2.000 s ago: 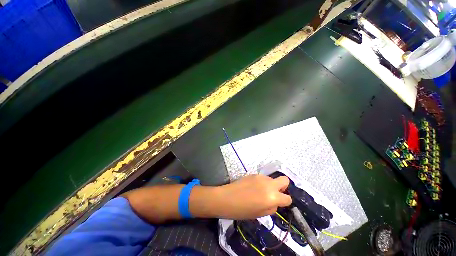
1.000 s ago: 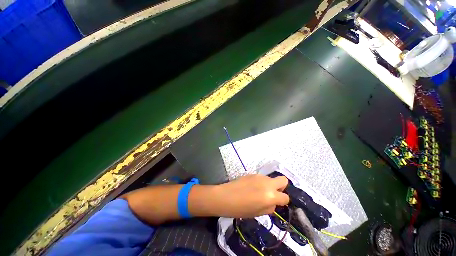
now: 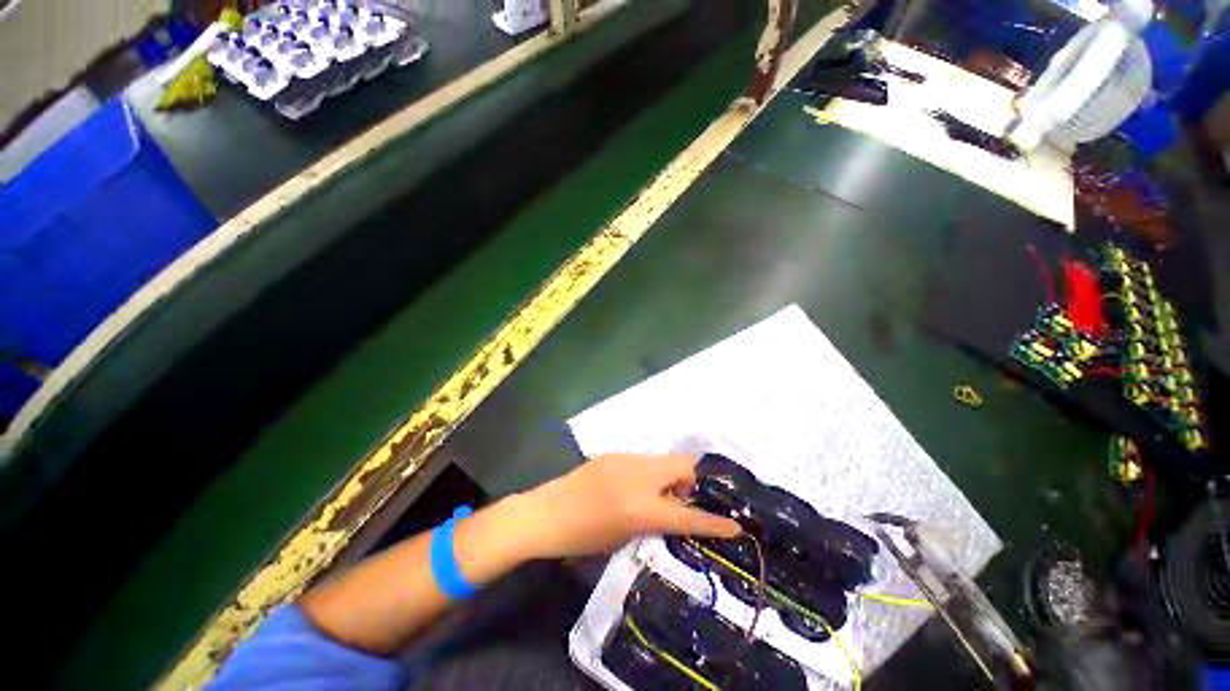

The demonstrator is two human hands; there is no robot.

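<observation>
A pale housing (image 3: pixel 590 632) with rows of black modules lies at the lower middle, partly on a silvery-white textured sheet (image 3: pixel 789 371). Yellow leads (image 3: pixel 728 578) and a brown lead (image 3: pixel 759 574) cross the modules. My left hand (image 3: pixel 634 502), with a blue wristband, reaches in from the left. Its thumb and finger are around the left end of an upper black module (image 3: pixel 796 529). A long metallic tool (image 3: pixel 951 587) slants at the right of the housing, its tip by the module's right end. My right hand does not show clearly; the tool's rear is dark and blurred.
A chipped yellow rail (image 3: pixel 506 344) runs beside the green conveyor belt at left. Circuit boards (image 3: pixel 1147 351) with red wires lie at right. A round metallic tangle (image 3: pixel 1066 590) and black concentric rings (image 3: pixel 1201 574) are lower right. A white fan (image 3: pixel 1095 78) stands at back; blue bin (image 3: pixel 95 230) at far left.
The view has shifted, showing the far bench. The tool has moved right, off the middle of the modules. My left thumb and finger have spread around the module's end. The upright blue lead no longer shows.
</observation>
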